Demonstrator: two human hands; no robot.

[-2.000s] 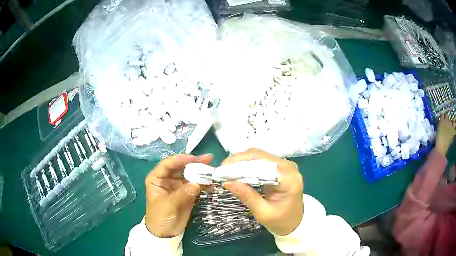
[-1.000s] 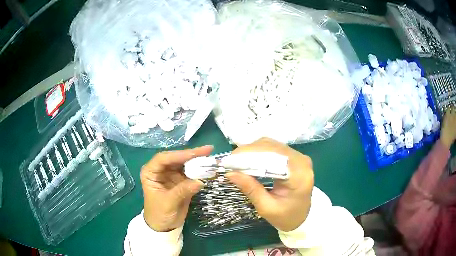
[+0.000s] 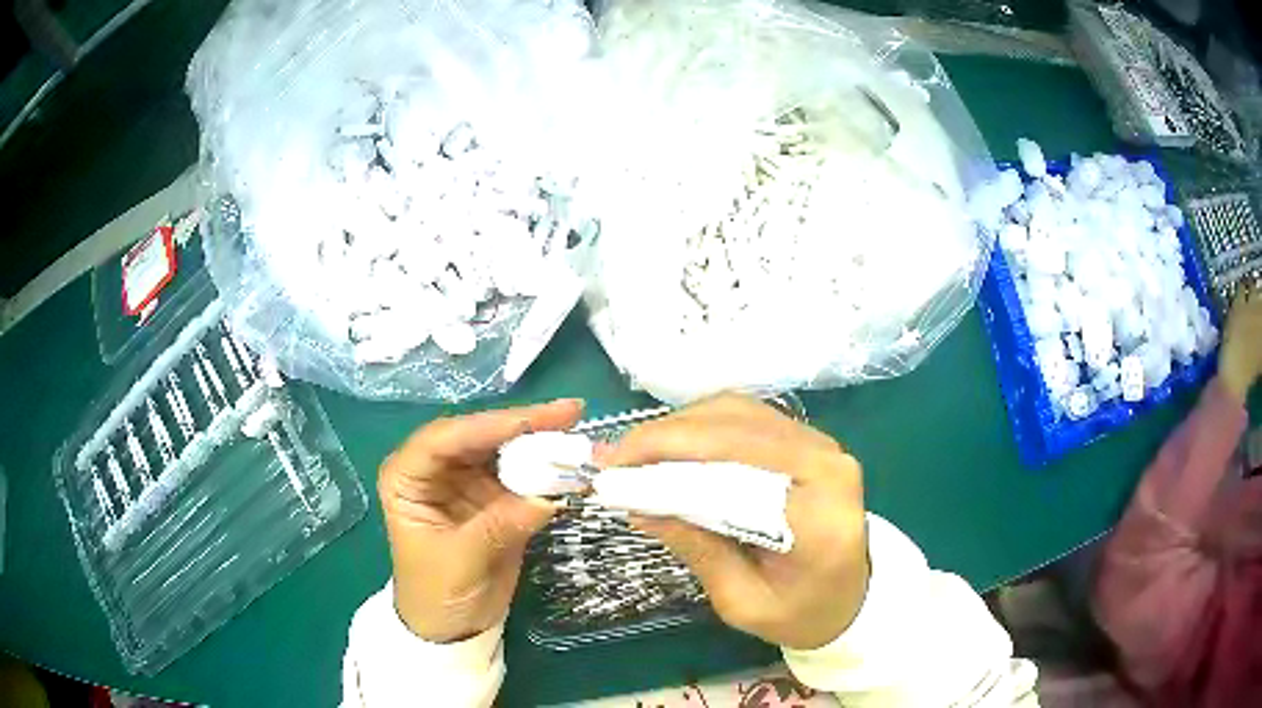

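My left hand (image 3: 457, 519) holds a short, rounded white end cap (image 3: 537, 465) between thumb and fingers. My right hand (image 3: 768, 519) holds a longer, tapered white plastic housing (image 3: 706, 501), its wide end pointing right and slightly down. The two white pieces meet or nearly meet, with a small grey metallic part showing at the joint. How far they are joined cannot be told. Just below my hands, a clear insert tray (image 3: 609, 636) holds a pile of slim metal inserts (image 3: 609, 560); my hands partly cover it.
A bag of white caps (image 3: 415, 263) and a bag of housings (image 3: 789, 263) stand behind my hands. A partly filled blister tray (image 3: 208, 512) lies left, a red-edged label (image 3: 150, 271) behind it. Right are a blue bin (image 3: 1021, 401) of white pieces and another person's pink sleeve (image 3: 1176, 498).
The housing in my right hand has tilted, its right end now lower, and more of its side shows. My left hand has shifted slightly left with the cap. The view has shifted slightly.
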